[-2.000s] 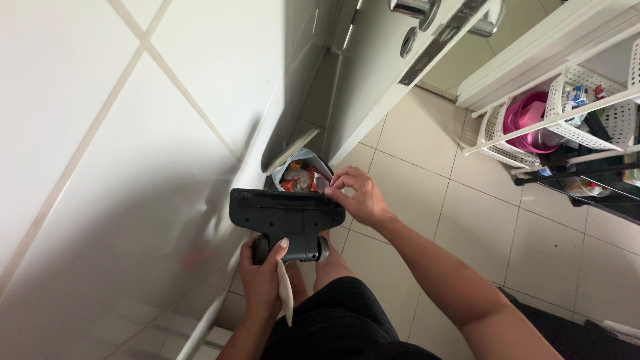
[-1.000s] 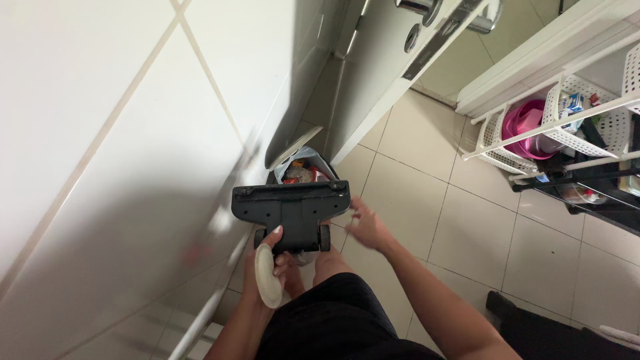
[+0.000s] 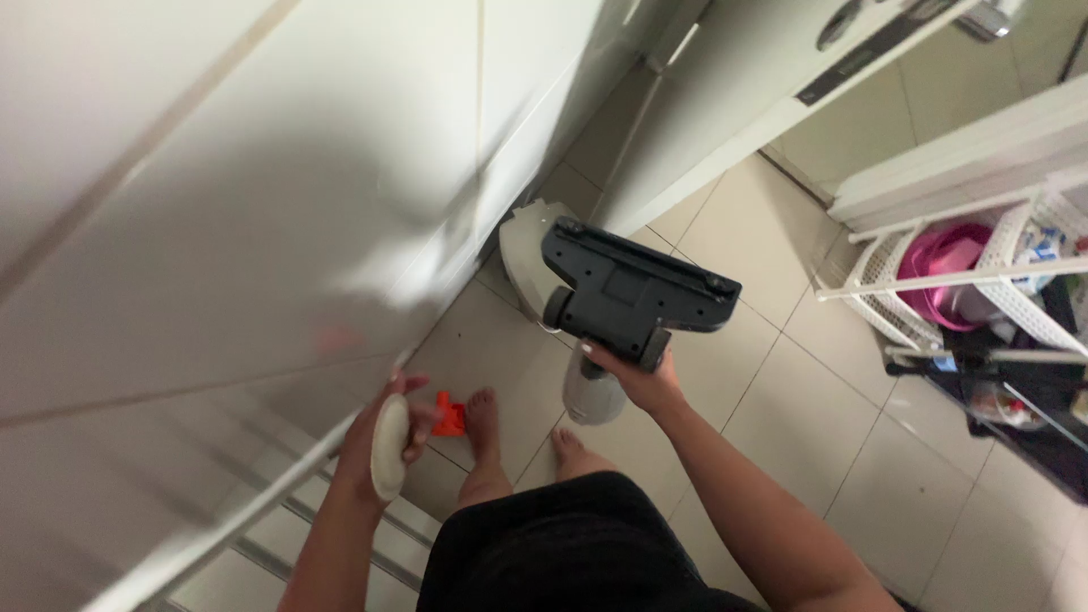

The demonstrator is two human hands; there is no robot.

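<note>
A black vacuum or sweeper floor head (image 3: 637, 285) with two small wheels is turned underside up near the middle of the view. My right hand (image 3: 642, 374) grips it at its neck, beside one wheel; a grey, translucent part (image 3: 592, 393) hangs below the neck. To the left, my left hand (image 3: 395, 433) is raised near the wall, with a cream oval piece (image 3: 390, 447) lying against it; how that piece is held is unclear. Behind the floor head stands a bin with its pale lid (image 3: 531, 259) down, its contents hidden.
An orange plastic object (image 3: 449, 415) lies on the tiled floor beside my foot. A white tiled wall (image 3: 255, 212) runs along the left, and a door (image 3: 705, 110) stands beyond the bin. At right is a white rack (image 3: 926, 280) with baskets and a pink tub (image 3: 943, 272).
My left hand has left the floor head and moved left to the wall side. My right hand now grips its neck. The bin, open with rubbish showing before, is now covered by its lid.
</note>
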